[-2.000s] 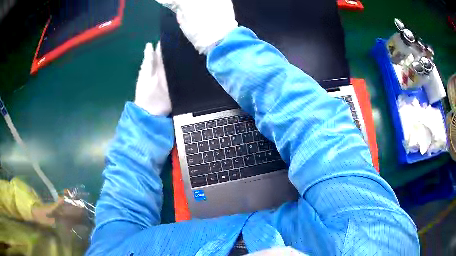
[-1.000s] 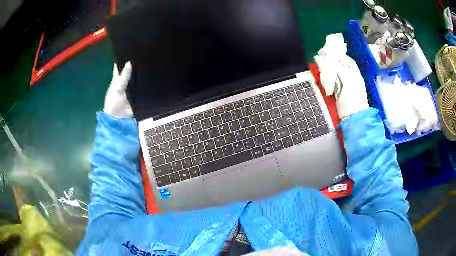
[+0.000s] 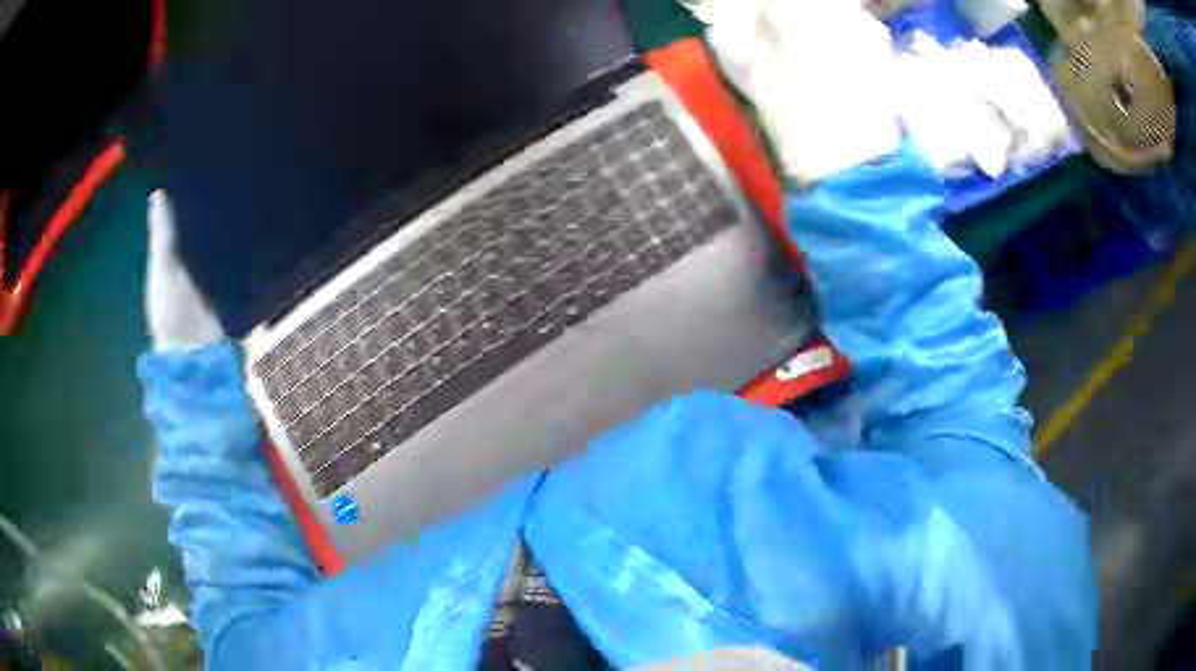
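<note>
An opened laptop lies slanted before me. Its silver base (image 3: 577,374) has black keys (image 3: 498,275) and a small blue sticker (image 3: 345,509). Its black screen (image 3: 354,118) reaches past the top edge. The red carrier (image 3: 728,118) shows around the base, with a white label at its near right corner. My left hand (image 3: 180,288), in a white glove, is at the screen's lower left edge, fingers straight, partly hidden. My right hand (image 3: 820,98), white-gloved, blurred and overexposed, is right of the carrier with a crumpled white wiping cloth (image 3: 741,33) at its fingers; the border between them is unclear.
A blue bin (image 3: 990,190) with white wipes (image 3: 984,105) stands close beyond my right hand. Beige round grilles (image 3: 1115,98) are at the upper right. Another red carrier edge (image 3: 66,223) is at the left. Shiny clear scraps (image 3: 151,610) lie lower left.
The view has turned, so the laptop appears more slanted and further left. My right hand has come from over the screen to the right side, now beside the wipes. My left hand stays at the screen's left edge.
</note>
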